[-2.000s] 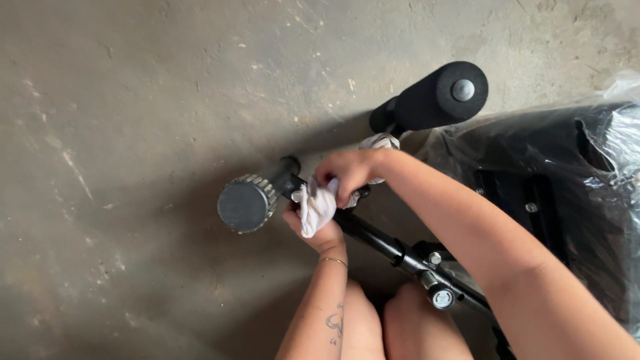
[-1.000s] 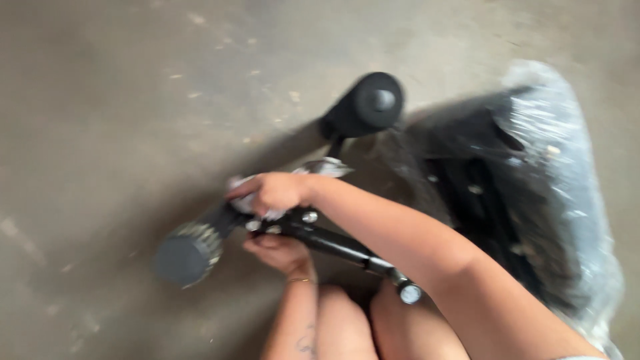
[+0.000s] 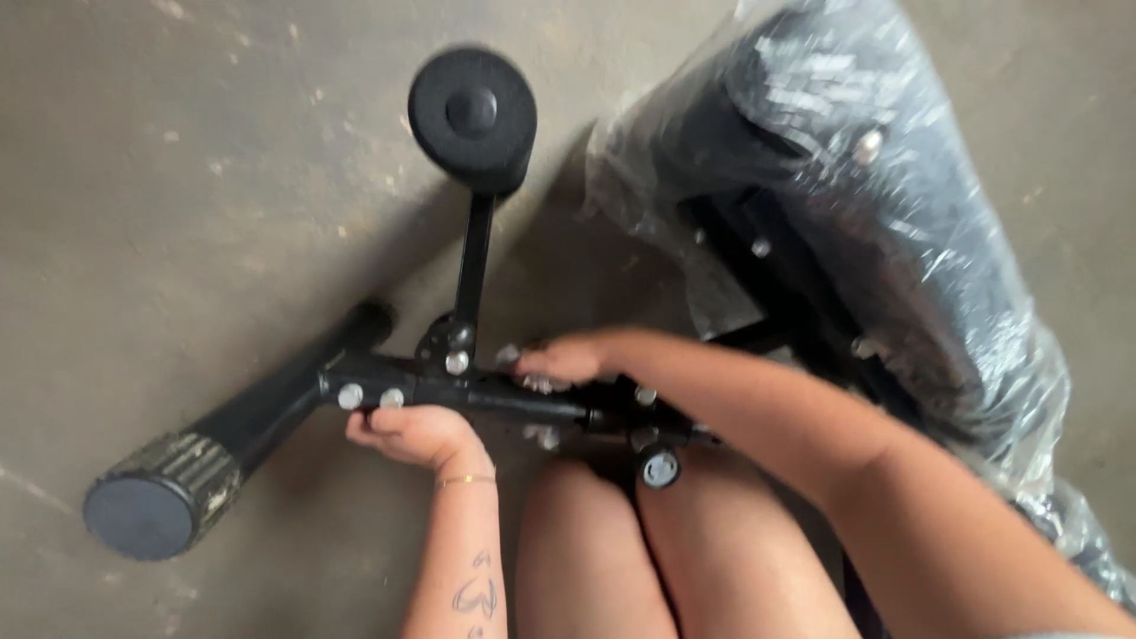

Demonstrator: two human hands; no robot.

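Note:
A black metal frame (image 3: 524, 399) of what looks like exercise equipment crosses the view in front of my knees. My left hand (image 3: 417, 433) is against the underside of its tube, beside two silver bolt heads (image 3: 371, 397); whether the fingers grip the tube is not clear. Over the middle of the tube is my right hand (image 3: 568, 357), blurred, with a crumpled pale cloth (image 3: 540, 383) at its fingers, partly hidden. A foam roller (image 3: 472, 115) tops a thin upright post (image 3: 475, 266). At the lower left, the cross tube ends in a ribbed cap (image 3: 142, 516).
A dark padded part (image 3: 852, 231) wrapped in clear plastic lies at the right, close to my right arm. A round knob (image 3: 659, 468) juts from the frame by my knees (image 3: 586, 550). Concrete floor (image 3: 222, 177) lies under everything.
My right hand has moved right along the tube, away from the cross tube's end where it was with the cloth. The view has shifted and come closer.

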